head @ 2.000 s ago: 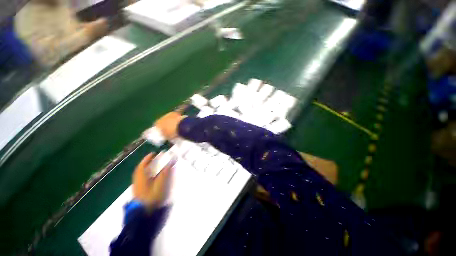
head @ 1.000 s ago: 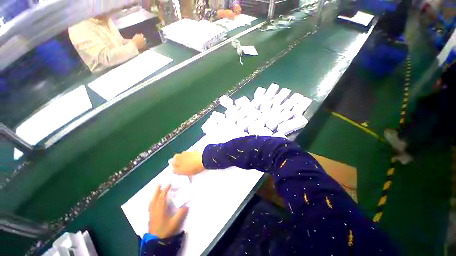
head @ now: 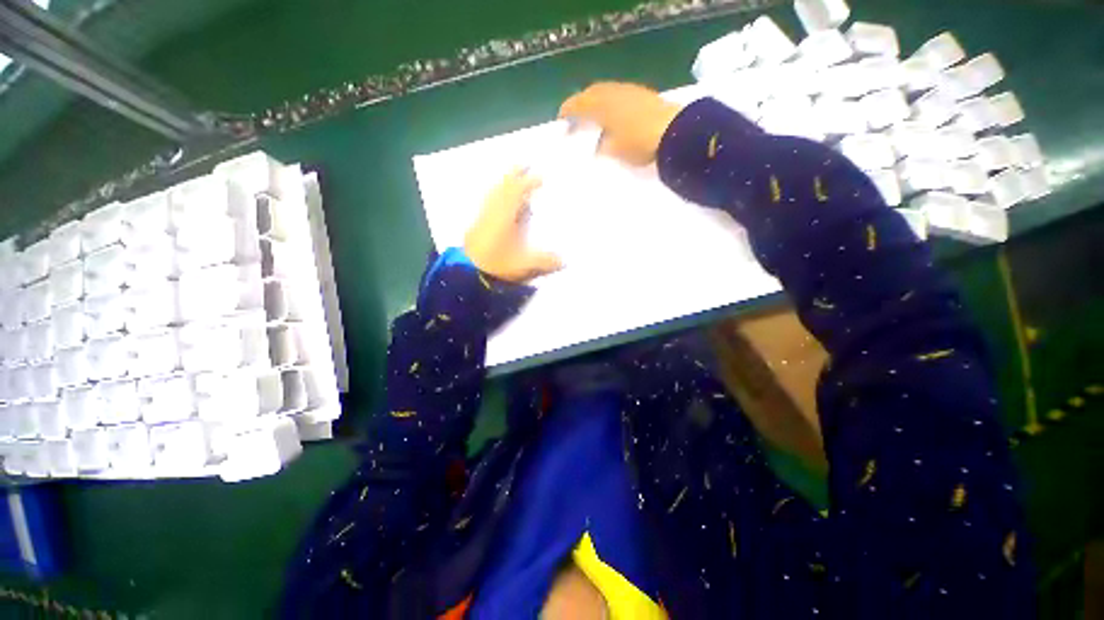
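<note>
A white sheet (head: 660,273) lies on the green bench in front of me, strongly overexposed. My left hand (head: 511,233), with a blue band at the wrist, is over its left part, thumb and fingers spread. My right hand (head: 620,119) is at the sheet's back edge, fingers curled down. Faint white shapes show between the hands, but glare hides their edges and whether either hand grips one. Loose white housings (head: 926,142) lie in a cluster to the right, behind my right sleeve.
A layered stack of white housings in tight rows (head: 133,327) stands on the bench at the left. A metal frame bar (head: 103,73) is at the upper left. A brown cardboard carton (head: 781,363) is below the bench edge. Yellow-black tape (head: 1065,412) marks the floor at the right.
The view has swung down and left, bringing the filled stack fully into view and the people opposite out of it. Both hands remain over the sheet, now a little wider apart.
</note>
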